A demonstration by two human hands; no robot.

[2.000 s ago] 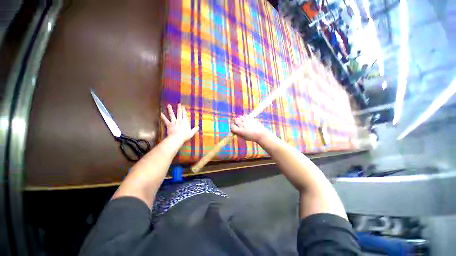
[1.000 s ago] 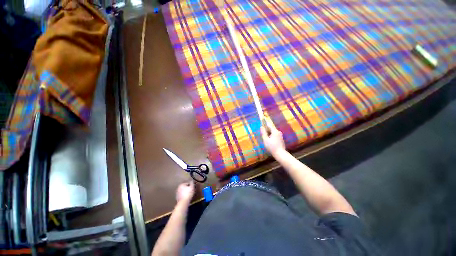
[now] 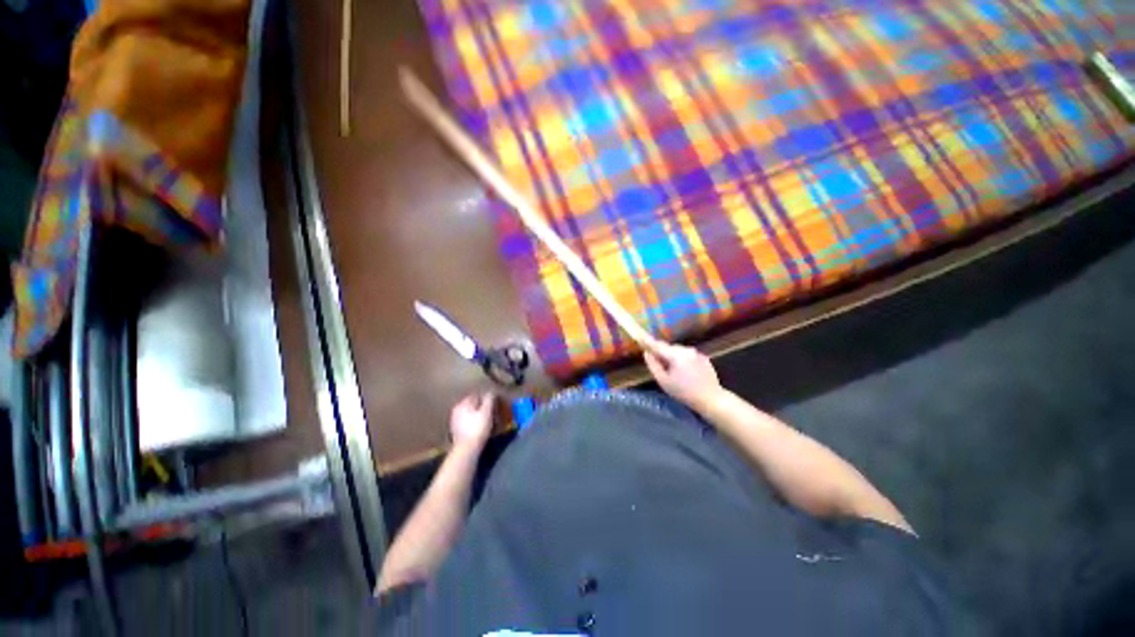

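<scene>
The plaid fabric (image 3: 747, 149) in orange, purple, yellow and turquoise lies on the brown table (image 3: 398, 237). My right hand (image 3: 683, 371) is shut on the near end of the wooden measuring stick (image 3: 535, 222), at the table's near edge. The stick slants across the cloth, and its far end reaches over the bare brown tabletop. My left hand (image 3: 472, 421) is at the near table edge, fingers curled; whether it holds anything is too small to tell. The fabric shears (image 3: 473, 345) lie on the tabletop just beyond it, blades pointing away to the left.
A metal rail (image 3: 326, 311) crosses the table at the left. Beyond it are loose plaid cloth (image 3: 156, 87), a white roll (image 3: 199, 361) and metal bars. A second wooden stick (image 3: 346, 69) lies on the tabletop. Blue clamps (image 3: 524, 411) sit at the near edge. A pale block (image 3: 1111, 85) is far right.
The stick in my right hand has swung leftward, its far end now past the cloth's edge. My left hand stays near the shears. Earlier it lay spread on the cloth's edge.
</scene>
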